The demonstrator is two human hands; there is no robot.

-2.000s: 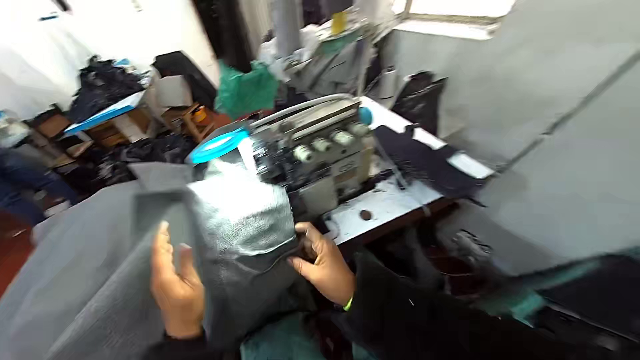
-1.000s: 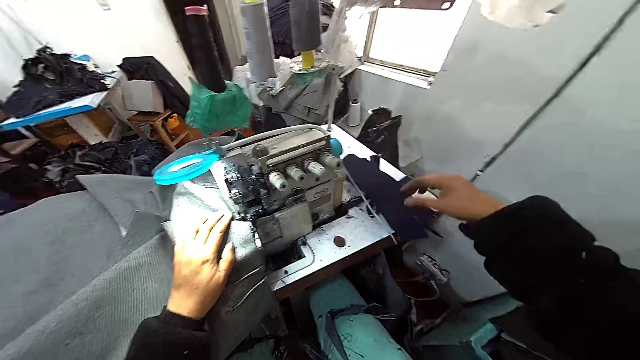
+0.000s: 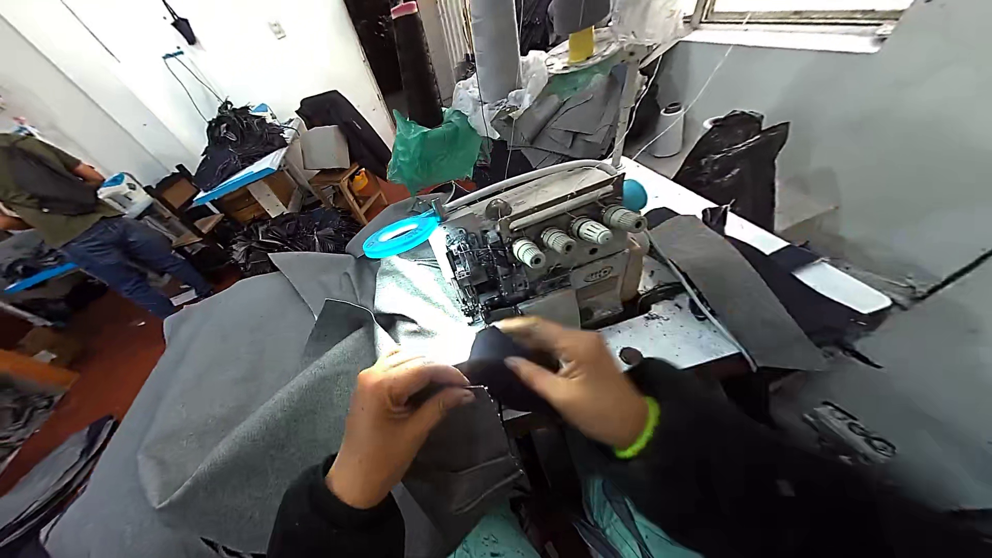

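My left hand point(image 3: 399, 418) pinches the edge of a grey fabric piece point(image 3: 473, 442) in front of an overlock sewing machine point(image 3: 542, 256). Close beside it, my right hand point(image 3: 581, 380), slightly blurred, holds a small dark navy fabric piece point(image 3: 504, 368) just below the needle area. More grey fabric point(image 3: 232, 387) spreads over the left side and drapes downward. A blue ring lamp point(image 3: 401, 235) is fixed at the machine's left end, and bright light falls on the cloth beneath it.
Grey point(image 3: 728, 287) and navy fabric pieces point(image 3: 783, 287) lie on the white table point(image 3: 841, 288) to the right. Thread cones point(image 3: 496, 54) and a green plastic bag point(image 3: 434, 151) stand behind the machine. A black bag point(image 3: 732, 167) is by the wall. Another person point(image 3: 85, 217) stands far left.
My right hand has come from the navy fabric on the right to the front of the machine, now with a navy piece. My left hand, flat on the cloth before, now pinches an edge.
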